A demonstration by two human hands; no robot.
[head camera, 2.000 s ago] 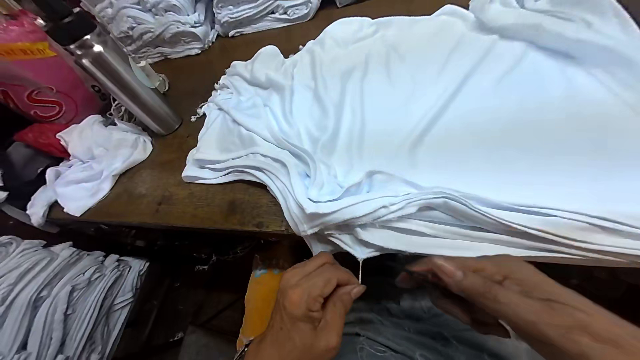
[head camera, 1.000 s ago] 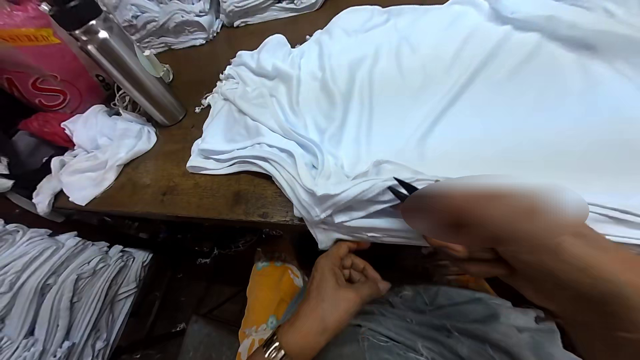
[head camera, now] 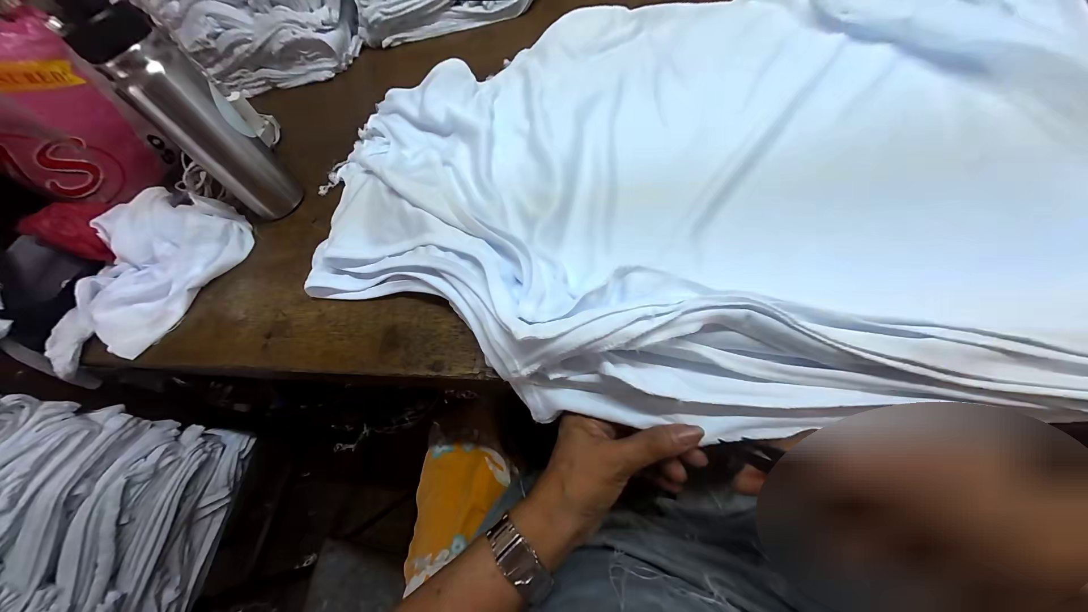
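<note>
A stack of white knit garments (head camera: 646, 187) lies on the wooden table, its layered edges hanging a little over the front. My left hand (head camera: 603, 467), with a metal-band watch (head camera: 514, 552) on the wrist, pinches the lowest hanging fabric edge between thumb and fingers. Right of it, my right hand (head camera: 918, 518) is mostly blurred and sits just below the fabric edge. Dark blades of small snips (head camera: 761, 455) show at its fingertips, close to the cloth; their handles are hidden. Whether the blades touch the fabric cannot be told.
On the table's left stand a steel bottle (head camera: 204, 119) and a pink bag (head camera: 68, 127), beside a crumpled white cloth (head camera: 161, 263). Folded white piles (head camera: 255, 42) lie at the back. Another garment pile (head camera: 110, 510) is at lower left, below the wooden tabletop (head camera: 340, 336).
My right hand has moved down from over the front layers to below the fabric edge. My left hand, beneath the corner a second ago, now pinches the edge farther right.
</note>
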